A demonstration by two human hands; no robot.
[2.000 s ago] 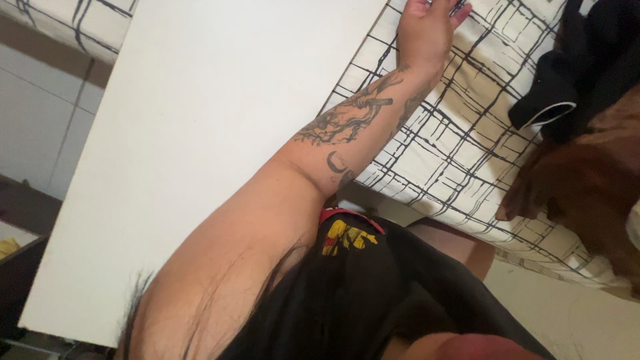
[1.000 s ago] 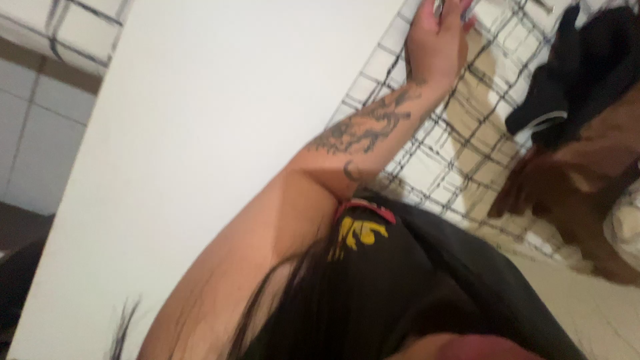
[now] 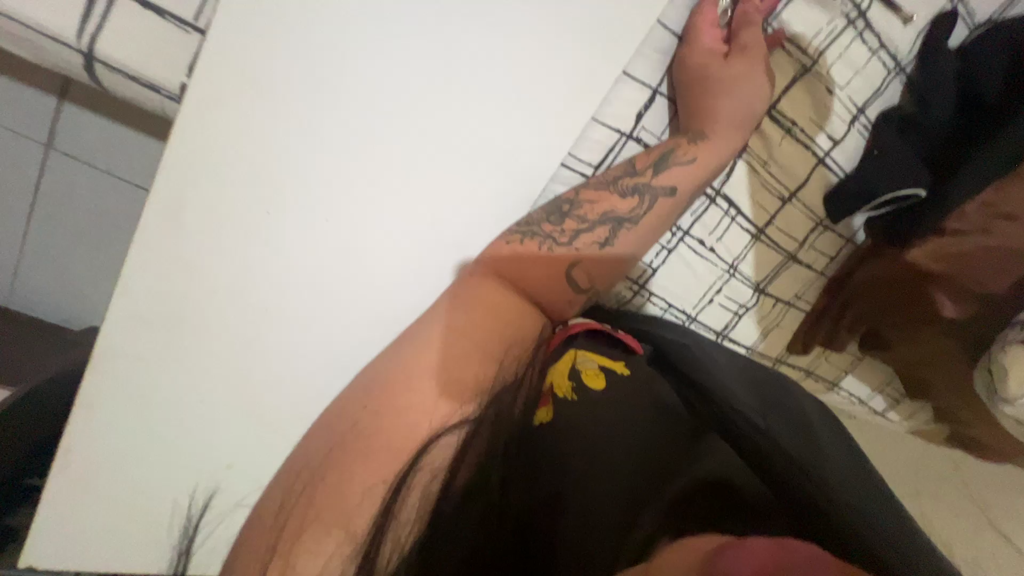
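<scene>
At the top edge of the head view, my left hand (image 3: 724, 80) is over a white cloth with a black grid pattern (image 3: 712, 248). Its bent fingers are around a small shiny object (image 3: 725, 11), partly cut off by the frame, whose kind I cannot tell. My tattooed forearm slants down beside a large white board or tabletop (image 3: 360, 160), and the upper arm lies across its lower part. My right hand is out of view.
A black garment with a white cord (image 3: 896, 160) and a brown cloth (image 3: 904, 312) lie at the right. A small thin object (image 3: 904, 11) lies on the grid cloth near the top. Grey tiles (image 3: 72, 184) show at the left.
</scene>
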